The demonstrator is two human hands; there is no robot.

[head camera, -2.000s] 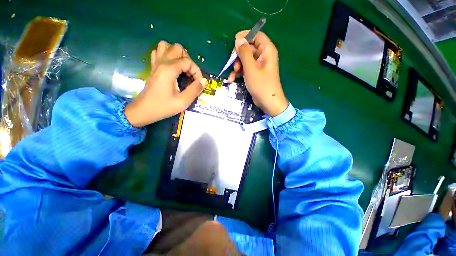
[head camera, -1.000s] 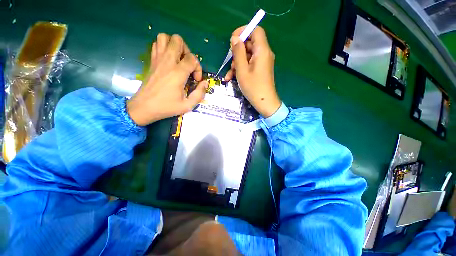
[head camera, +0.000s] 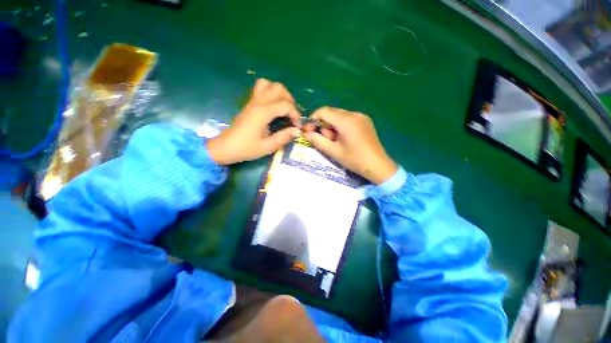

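The open tablet unit (head camera: 305, 214) lies on the green bench mat in front of me, black-edged with a bright silver-white middle. My left hand (head camera: 261, 124) is at its far end, fingertips pinched at the board edge. My right hand (head camera: 352, 141) meets it there, fingers curled, fingertips close to the left ones. A small yellow tape piece (head camera: 303, 141) shows just below the fingertips. The board is mostly hidden under both hands. The tweezers cannot be made out. Whether either hand grips something is blurred and hidden.
A stack of amber sheets (head camera: 120, 67) in crinkled plastic lies at left, beside a blue hose (head camera: 65, 80). Two more tablets (head camera: 516, 119) lie at right. A grey-silver plate (head camera: 583, 325) and another unit are at lower right. A pale wrist strap is on my right wrist.
My hands have come together at the board end. The tweezers, seen before in my right hand, no longer show. The view has shifted, so the bench things sit farther right and lower.
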